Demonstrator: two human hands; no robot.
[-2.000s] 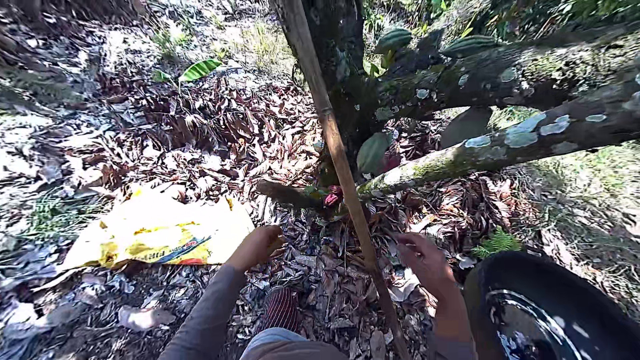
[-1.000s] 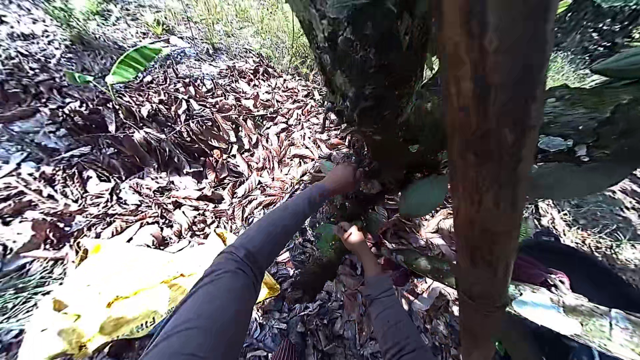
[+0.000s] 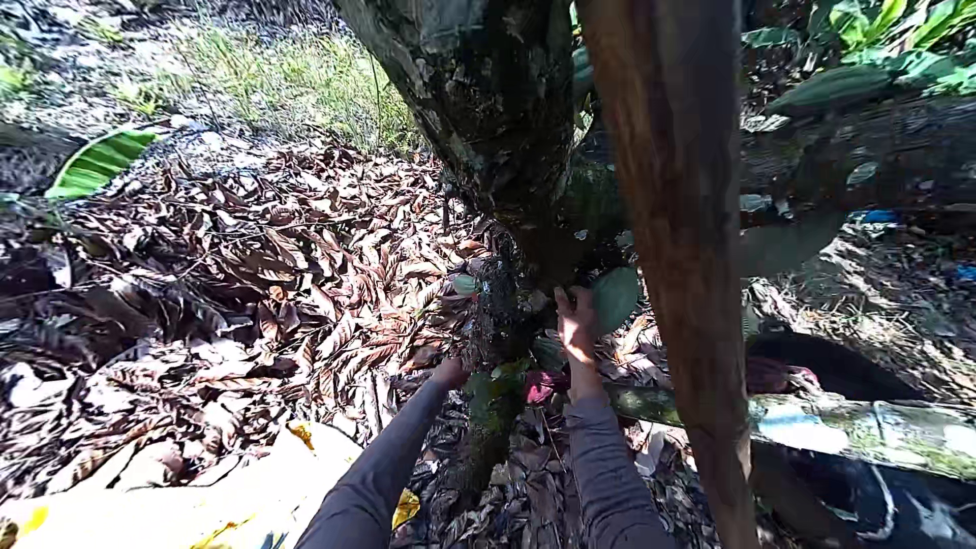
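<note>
My left hand (image 3: 451,373) is low beside the mossy base of a tree trunk (image 3: 496,305), its fingers partly hidden against the bark. My right hand (image 3: 577,320) reaches up to the trunk's foot, fingers bent, right beside a green cacao pod (image 3: 616,300); whether it grips the pod or its stalk does not show clearly. A dark red pod (image 3: 543,386) lies just below the right hand. Another small green pod (image 3: 464,284) shows left of the trunk.
A thick wooden pole (image 3: 679,229) stands close in front on the right. A mossy limb (image 3: 862,431) runs right above a dark round container (image 3: 823,488). A white and yellow sack (image 3: 252,488) lies at lower left on dry leaves (image 3: 328,282). A large green pod (image 3: 831,90) is at upper right.
Both hands have gone from apart in front of me to the tree base. Since a second ago the right hand has risen along the trunk and the left has come lower. The view has moved much closer.
</note>
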